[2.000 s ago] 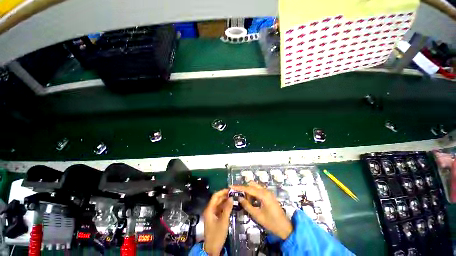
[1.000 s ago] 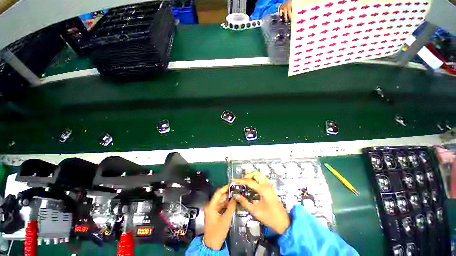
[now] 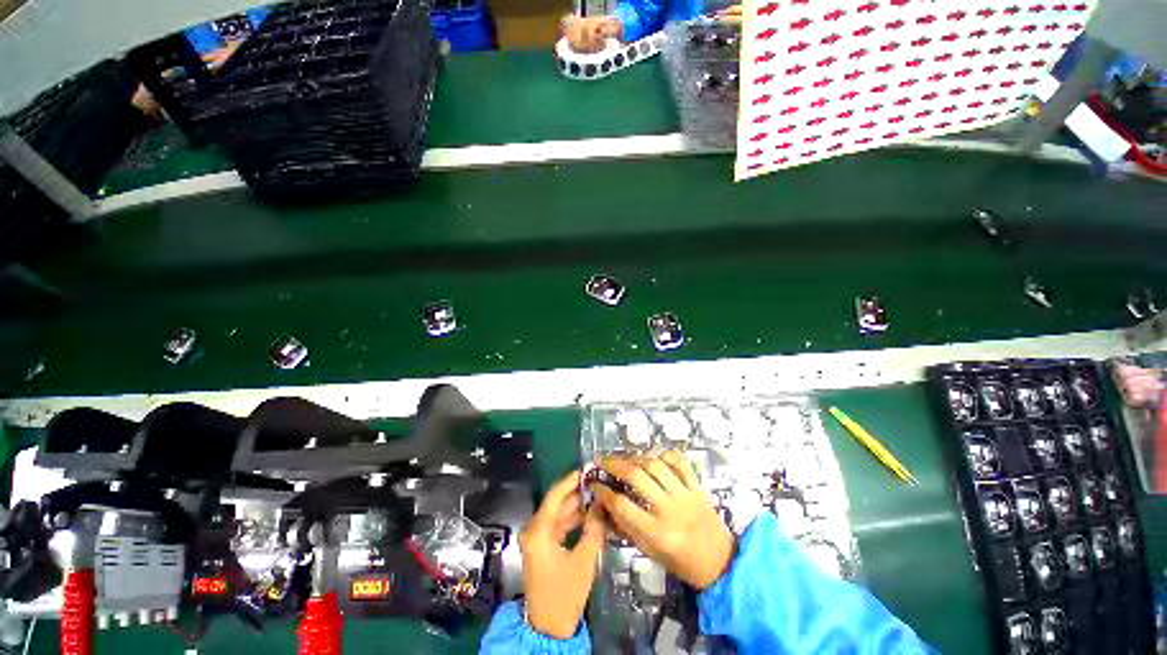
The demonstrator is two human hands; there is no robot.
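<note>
My left hand (image 3: pixel 561 563) and my right hand (image 3: pixel 668 514) meet over the left edge of a clear blister tray (image 3: pixel 819 493). Between their fingertips they hold a small black and silver unit (image 3: pixel 593 479), mostly covered by the fingers. The clear tray has rows of pockets with silvery-white parts. Its lower left part is partly hidden by my hands and right sleeve.
Test fixtures (image 3: pixel 314 441) with red grips stand at left. Yellow tweezers (image 3: pixel 874 445) and a black blister tray (image 3: pixel 1043 499) lie at right. Several units ride on the green belt (image 3: pixel 512 237). Across it are stacked black trays (image 3: pixel 326 102) and another person's hand (image 3: pixel 591 32). An arrow sheet (image 3: pixel 896 77) hangs above.
The units on the belt have shifted right in view. My hands stay at about the same place, and the unit between them now shows more edge-on. Another person's hand has appeared at the label roll.
</note>
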